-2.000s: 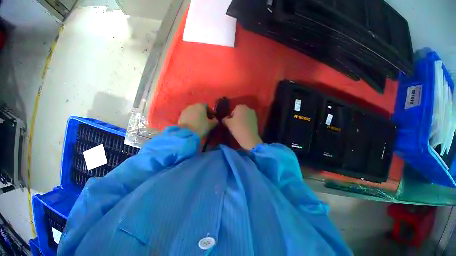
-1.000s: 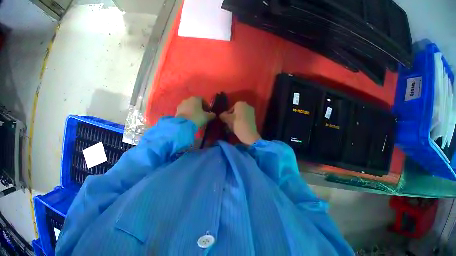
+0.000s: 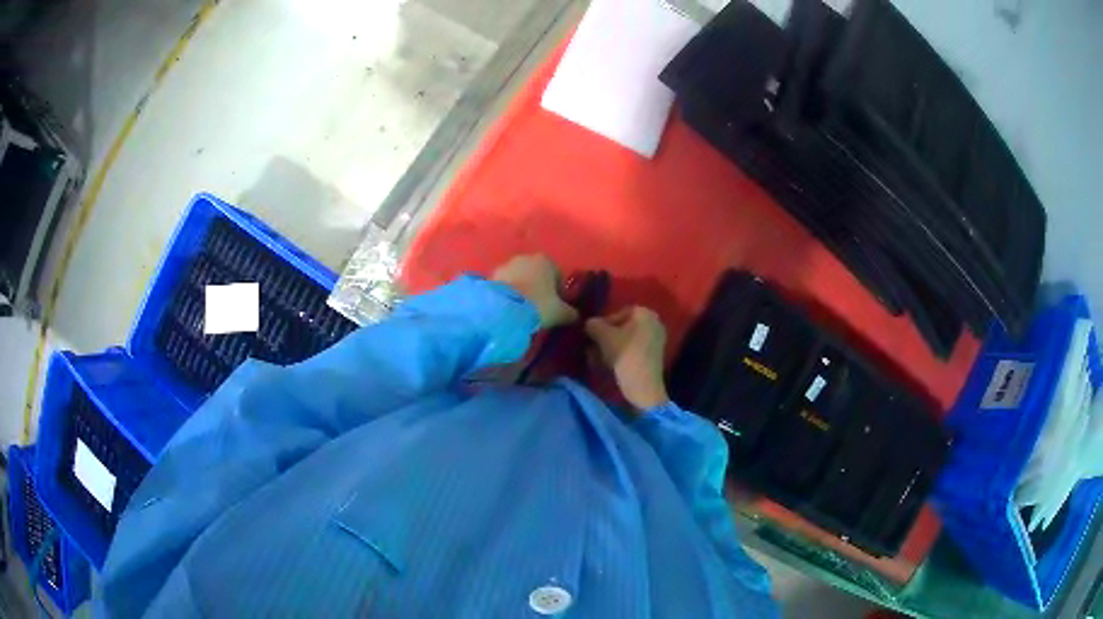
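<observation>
A dark handset unit [image 3: 589, 293] is held edge-on between my hands, low over the red mat [image 3: 514, 194]; its lower part is dark and hard to make out. My left hand [image 3: 540, 288] grips its left side. My right hand [image 3: 630, 343] has its fingers at its right side. The black tray [image 3: 866, 510] lies to the right. Two black units with white labels and yellow-orange lettering, one left [image 3: 752, 385] and one beside it [image 3: 813, 417], lie in its left pockets. The pockets on its right look dark.
Stacked black trays [image 3: 895, 157] stand at the far right of the bench. A white paper sheet [image 3: 617, 75] lies at the mat's far left corner. A small blue bin [image 3: 986, 453] holds white sheets. Blue bins [image 3: 151, 397] with black units stand at the left. Clear film [image 3: 367, 281] covers the bench edge.
The view has turned, so the bench and trays appear tilted and shifted right. My hands still hold the dark unit between them. The units in the tray look unchanged.
</observation>
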